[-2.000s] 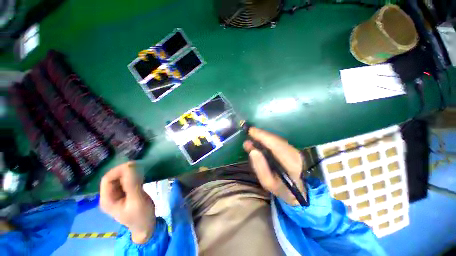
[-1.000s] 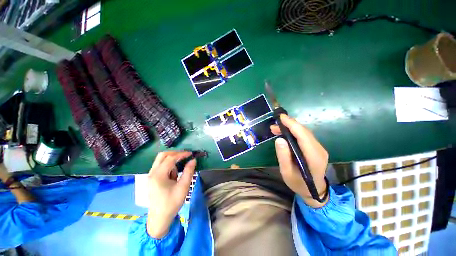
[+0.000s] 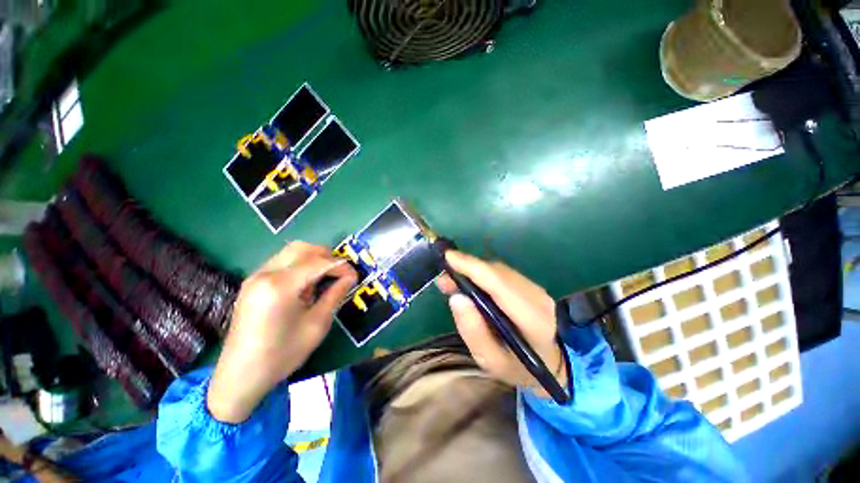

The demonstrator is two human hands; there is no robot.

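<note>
Several LCD display modules with white edges (image 3: 389, 233) lie grouped on the green bench in front of me, with orange and blue flex circuits (image 3: 382, 294) between the black screens. My right hand (image 3: 500, 316) holds a black soldering iron (image 3: 504, 330) like a pen, its metal tip over the upper edge of this group. My left hand (image 3: 283, 316) is at the group's left side, thumb and fingers pinched on a small dark piece, probably a wired component; the fingers partly hide it. A second group of modules (image 3: 327, 151) lies further back.
Bristly red-black wire bundles (image 3: 141, 274) lie at left. A round-guarded fan (image 3: 429, 24) stands at the back. A brown tub (image 3: 721, 52) and white paper (image 3: 707, 146) are at right. A white slotted tray (image 3: 717, 330) is below the bench edge, crossed by the iron's cord. Another person's arm shows lower left.
My left hand has moved from beside the wire bundles onto the left side of the near module group. The iron's tip has come down to the group's upper edge. The camera view has shifted.
</note>
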